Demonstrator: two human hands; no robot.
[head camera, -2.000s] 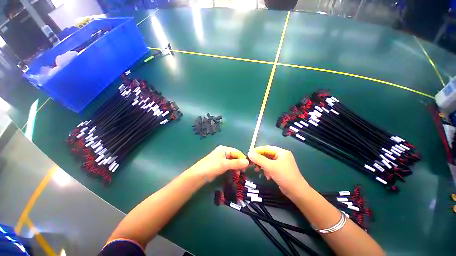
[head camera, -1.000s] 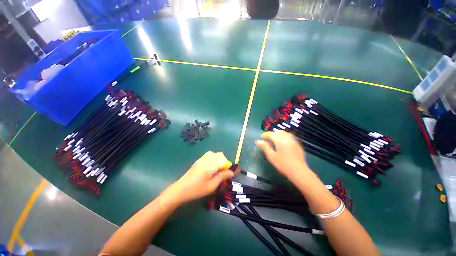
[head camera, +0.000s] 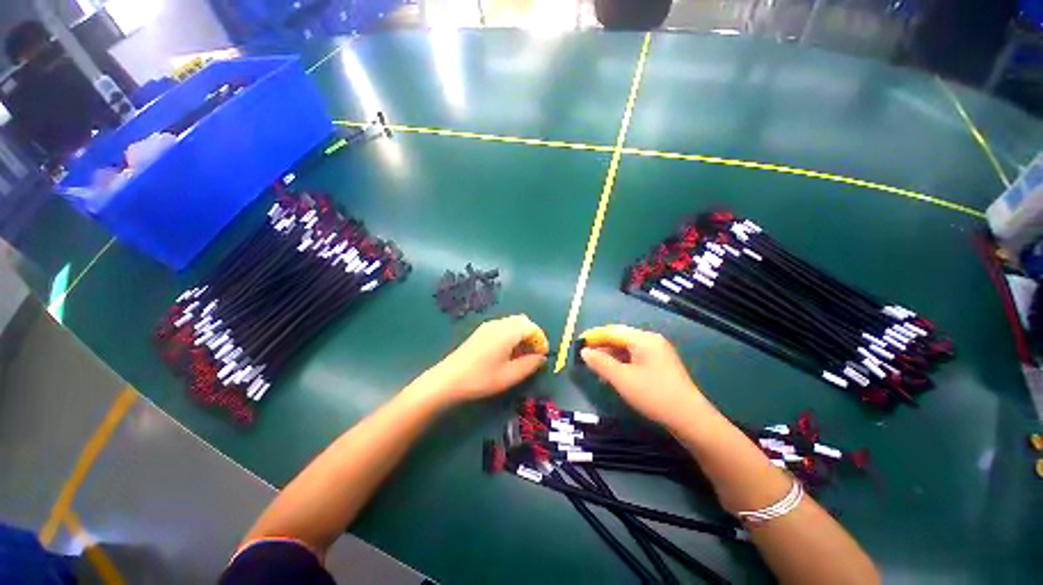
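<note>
My left hand (head camera: 501, 357) is above the table left of the yellow tape line, fingers curled and apart, with nothing visible in it; a yellow finger cot shows. My right hand (head camera: 641, 363) is just right of the line, thumb and forefinger together on a tiny dark piece that looks like a clip (head camera: 581, 342). The near pile of black cables (head camera: 635, 448) with red-and-black ends and white labels lies below both hands, partly hidden by my right forearm; some cables cross. A small heap of dark clips (head camera: 467, 291) lies beyond my left hand.
A slanted harness pile (head camera: 269, 299) lies at left beside a blue bin (head camera: 217, 171). Another harness pile (head camera: 789, 303) lies at right. A green-tipped item (head camera: 349, 142) is near the bin. A white box (head camera: 1016, 211) stands at the right edge.
My left hand has let go of the cable end it held over the near pile. My right hand has come lower, close to the left one. The view has shifted slightly.
</note>
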